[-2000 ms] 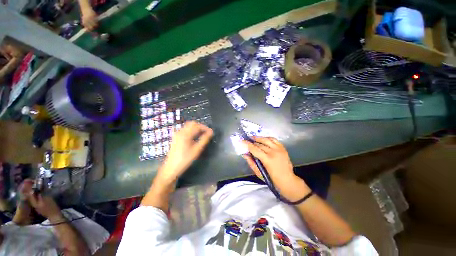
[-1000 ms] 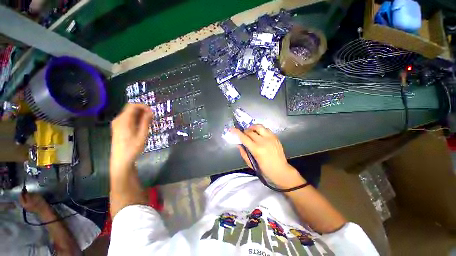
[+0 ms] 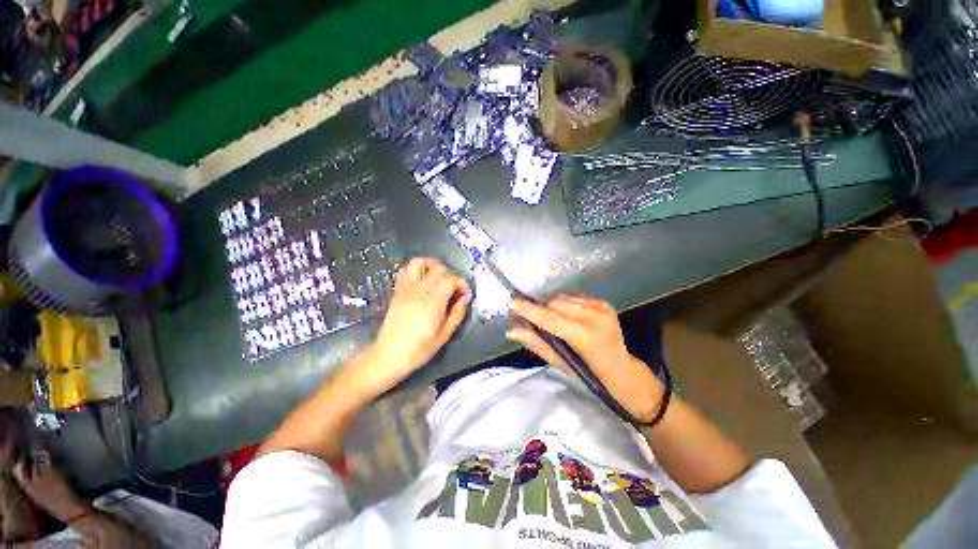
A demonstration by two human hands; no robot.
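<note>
My right hand [image 3: 584, 341] holds a black pen-like tool, probably a soldering iron [image 3: 506, 283], its tip pointing at a small white-silver board [image 3: 469, 236] on the bench. My left hand [image 3: 426, 308] is beside the clear blister tray [image 3: 359, 231], fingers curled; whether it holds anything is not visible. The tray's left pockets hold rows of white and reddish parts, and one white piece lies askew near its lower middle. A heap of dark and silver flat boards [image 3: 472, 123] lies behind the small board.
A brown tape roll [image 3: 584, 99] touches the heap. Wire strands [image 3: 697, 158] lie on a dark mat at right, near a round wire grille [image 3: 735, 94] and cardboard box [image 3: 794, 43]. A purple-rimmed fan [image 3: 107, 228] stands left. Another person's hand [image 3: 45, 485] shows lower left.
My left hand has moved right, from over the tray's filled rows to its right edge. My right hand has drawn back slightly, showing more of the tool. The view has shifted.
</note>
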